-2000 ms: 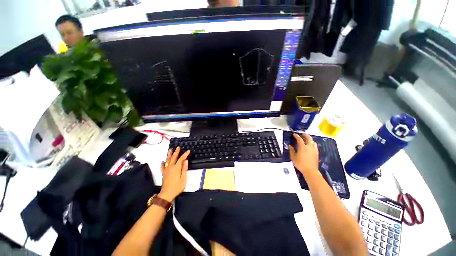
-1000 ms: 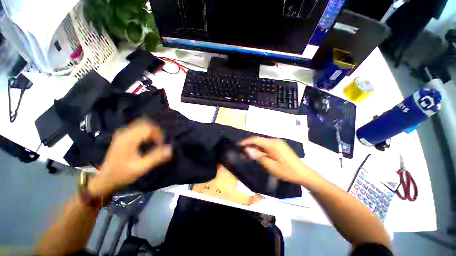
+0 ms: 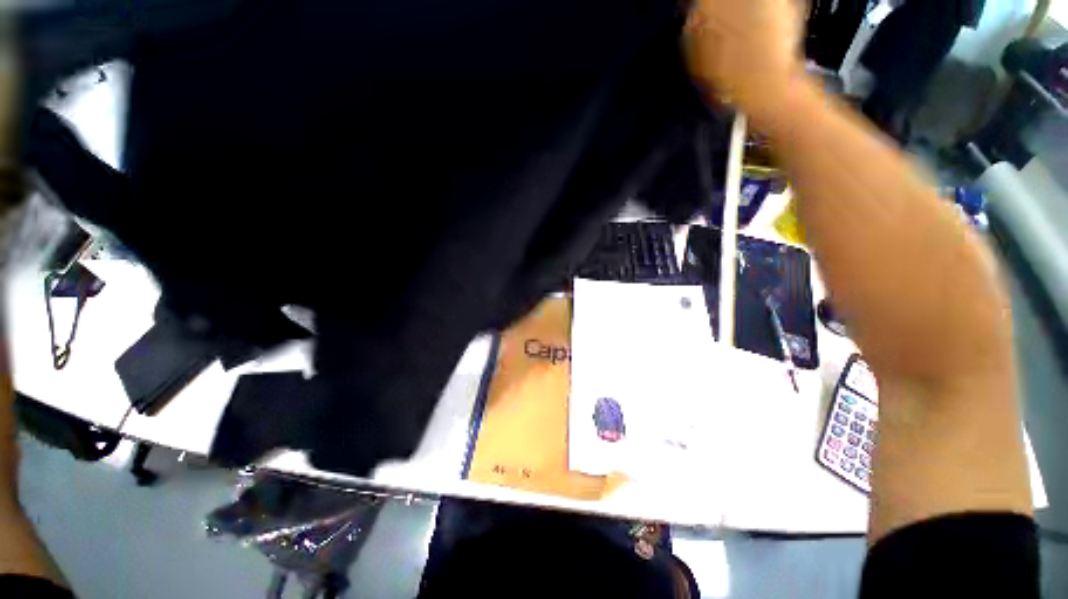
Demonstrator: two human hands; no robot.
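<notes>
A large black garment [image 3: 410,176] is held up and spread across the upper left and middle, hiding the monitor and most of the keyboard [image 3: 642,250]. My right hand [image 3: 747,49] is raised at the top right, closed at the garment's upper right edge. A white tape measure [image 3: 731,234] hangs straight down below this hand. My left forearm [image 3: 16,515] shows at the left edge; only a blurred sliver near that edge may be my left hand, so its grip cannot be seen.
White paper [image 3: 638,374] overlaps a yellow-brown folder [image 3: 515,427] on the desk [image 3: 433,439]. The mouse pad [image 3: 761,293] bears a thin pen [image 3: 781,339]. A calculator [image 3: 851,421] is partly behind my right arm. Folded black fabric [image 3: 264,415] lies at the front left.
The black garment has been lifted off the papers and spread upward. My right hand has risen to the top right; my left hand has moved out to the left edge. The tape measure now hangs in view.
</notes>
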